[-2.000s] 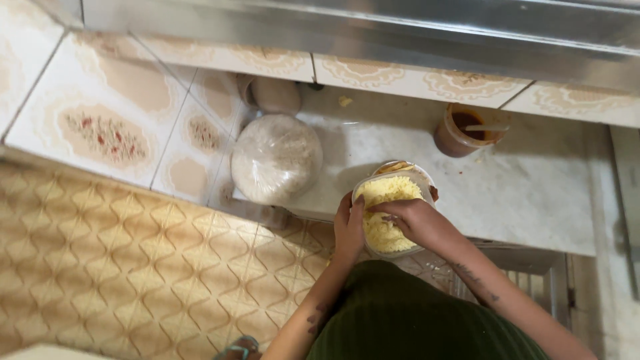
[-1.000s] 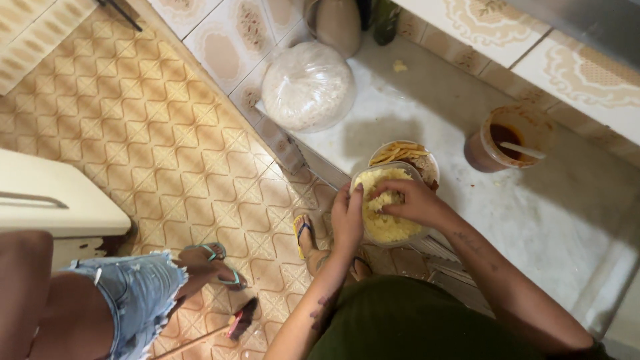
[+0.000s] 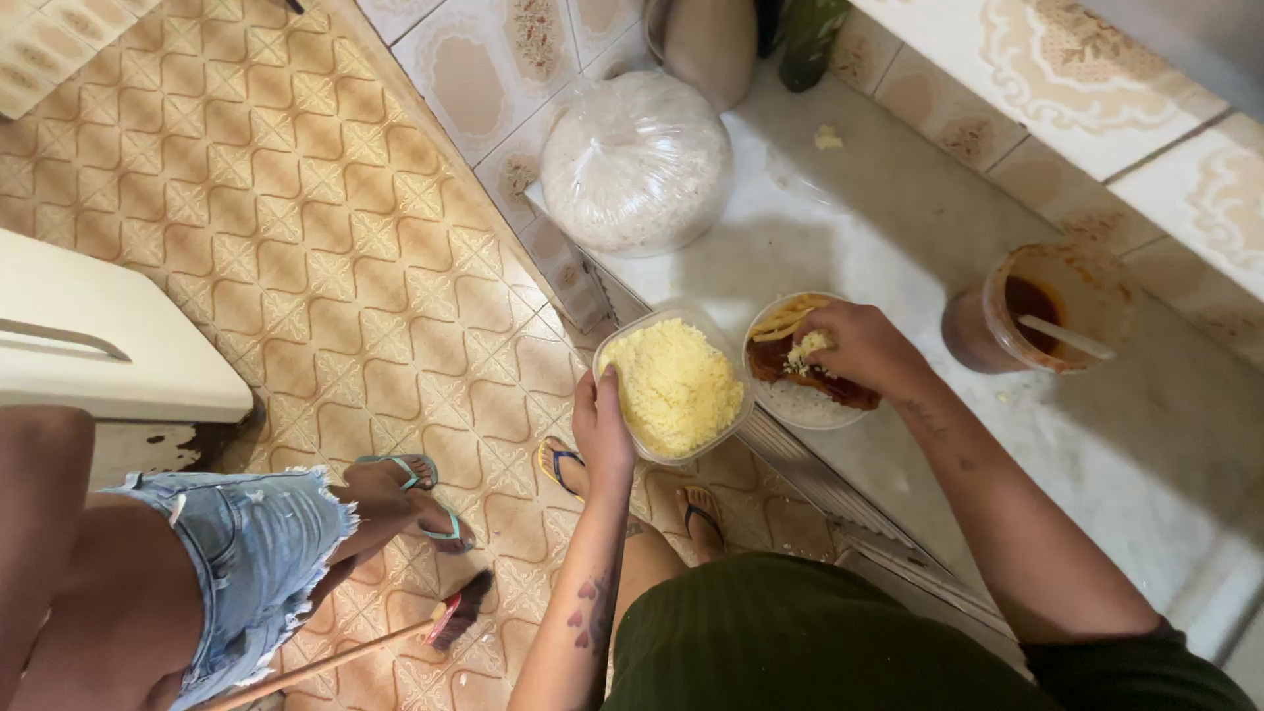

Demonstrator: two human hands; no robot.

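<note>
My left hand (image 3: 604,425) grips the near left side of a clear plastic tub (image 3: 748,395) full of grated yellow cheese (image 3: 676,385), held just off the counter's edge. My right hand (image 3: 857,346) pinches a clump of the grated cheese (image 3: 808,353) over a round container (image 3: 818,413) on the counter. Inside that container are yellow strips like fries or pasta (image 3: 787,318), reddish-brown sauced food (image 3: 857,394) and a pale layer that looks like rice. Farther right stands a clear plastic tub of dark red sauce (image 3: 973,331) with a light-coloured utensil handle (image 3: 1066,337) sticking out.
A large tied plastic bag of pale food (image 3: 637,168) sits at the counter's far left, before a beige vessel (image 3: 709,49) and a green bottle (image 3: 812,44). Another person in denim shorts (image 3: 262,563) stands at left beside a broom (image 3: 459,612) and a white appliance (image 3: 99,326).
My right hand has moved from inside the cheese tub to above the round container, carrying cheese. The view has swung left, bringing the other person into sight.
</note>
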